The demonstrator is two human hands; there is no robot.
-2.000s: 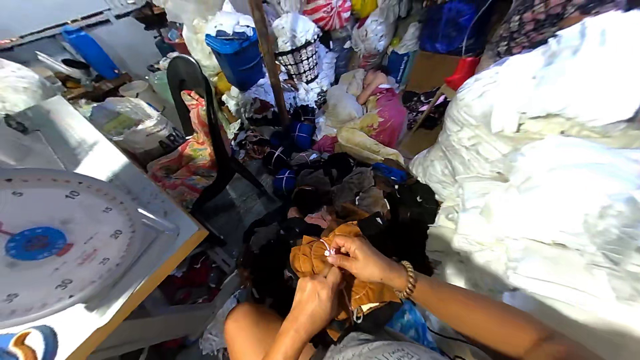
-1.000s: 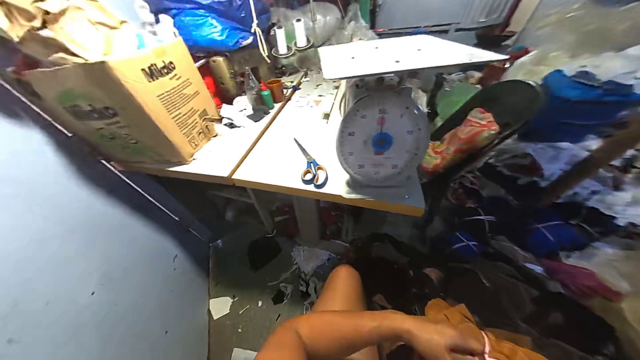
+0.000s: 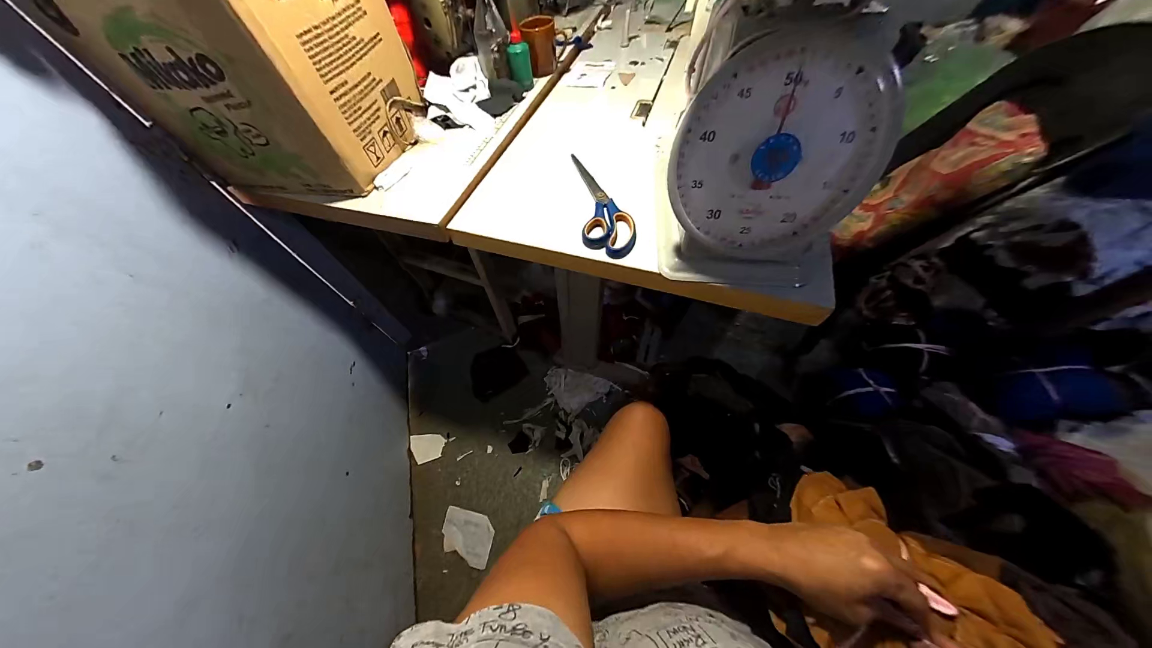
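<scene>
My left hand (image 3: 850, 571) reaches in from the bottom centre and lies against an orange-brown cloth bundle (image 3: 837, 504) at the lower right, its fingers curled down at the cloth. A pale strip (image 3: 903, 547) like string runs over the cloth beside the hand. A small shiny pink thing (image 3: 938, 600) shows by the fingertips; what it is cannot be told. My right hand cannot be made out. Blue-handled scissors (image 3: 609, 227), their blades closed, lie on the white table (image 3: 531, 180). Right of them stands a dial scale (image 3: 783, 148), its red needle near the top mark.
A cardboard box (image 3: 261, 99) stands at the table's left end, near a green bottle (image 3: 519, 59) and a brown cup (image 3: 539, 45). A pale wall panel (image 3: 180, 360) fills the left. Dark cloths and tied blue bundles (image 3: 864, 389) lie at right. Paper scraps (image 3: 468, 536) are on the floor.
The view has swung far left to the table and wall. Two seconds ago both my hands were together at the brown cloth with a white string; now only the left is plain, still at the cloth.
</scene>
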